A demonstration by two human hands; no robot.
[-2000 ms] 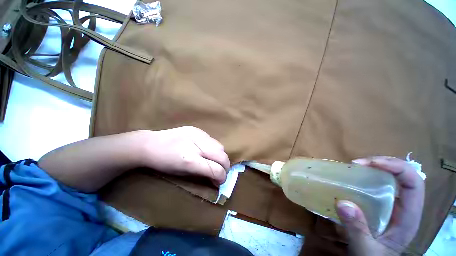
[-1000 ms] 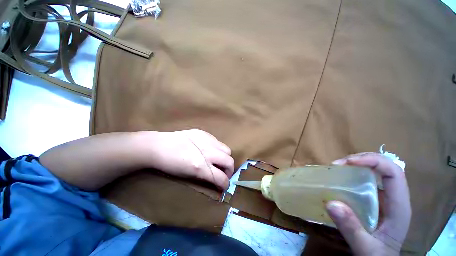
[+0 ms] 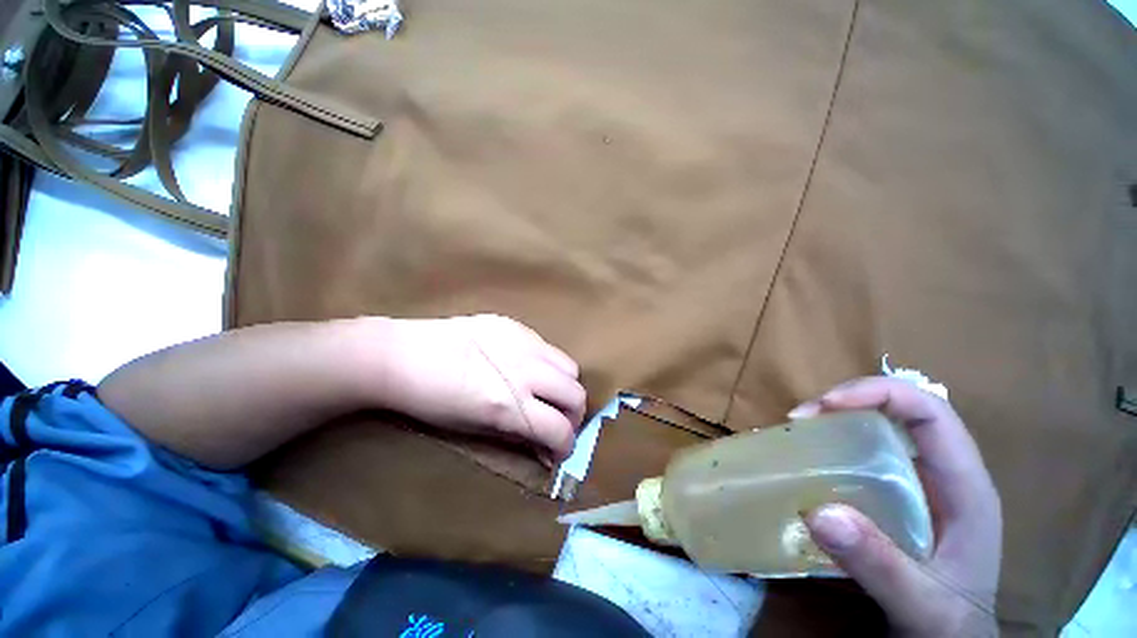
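Note:
A large brown bag body panel (image 3: pixel 536 199) lies flat with a centre seam. My left hand (image 3: pixel 493 386) has its fingers curled on the panel's edge at the left of the corner cut-out (image 3: pixel 582 451), whose rim shows pale. My right hand (image 3: pixel 929 511) holds a glue bottle (image 3: pixel 786 492) of yellowish liquid on its side. The nozzle points left, its tip just below the cut-out's lower left corner, near the bottom flap's edge. Whether the tip touches is unclear. A white wad (image 3: pixel 914 376) shows behind my right fingers.
Brown looped bag handles (image 3: pixel 156 112) lie at the upper left. A silvery crinkled lump (image 3: pixel 364 15) sits at the top. White table (image 3: pixel 655 583) shows through a gap at the near edge and at the left (image 3: pixel 100 274). A dark rounded object (image 3: pixel 480 604) is at the bottom centre.
The bottle in my right hand has moved left and down. Its nozzle went from the cut-out's upper edge, along its left rim, to below its lower corner. My left hand has barely moved.

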